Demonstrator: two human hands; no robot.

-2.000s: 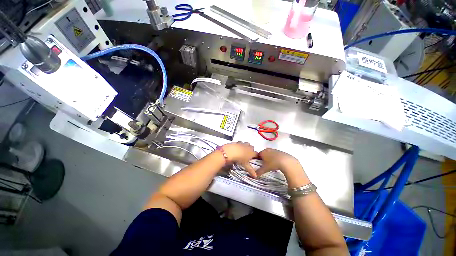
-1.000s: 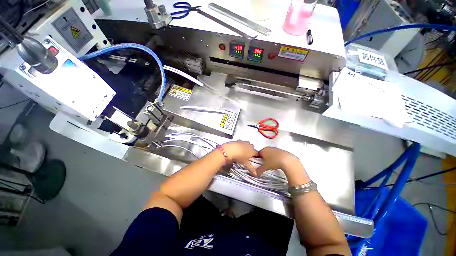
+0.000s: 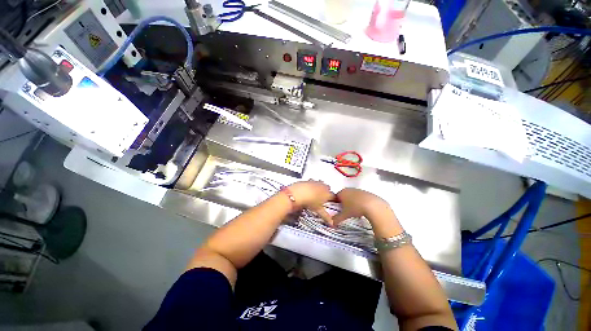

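White cables (image 3: 324, 227) lie in a loose heap in the steel collecting tray (image 3: 324, 247), with more strands running left. My left hand (image 3: 312, 198) and my right hand (image 3: 355, 205) rest on the heap, bare, with the fingers bent down and the hands meeting. The fingertips are partly hidden, so any grip on the cables cannot be told. Small scissors (image 3: 348, 164) with red handles lie on the steel surface just behind my hands, held by neither.
A raised steel cover plate (image 3: 266, 147) with white strands on it stands left of the scissors. The transfer clamp (image 3: 291, 90) is behind it. The white processing unit (image 3: 97, 110) is at left. Papers (image 3: 476, 123) lie right. A blue crate (image 3: 518, 291) is at lower right.
The transfer clamp has moved from the right end of the rail to the left. The mechanism and blue hose at left have shifted back, baring the tray's left end. My hands have barely moved.
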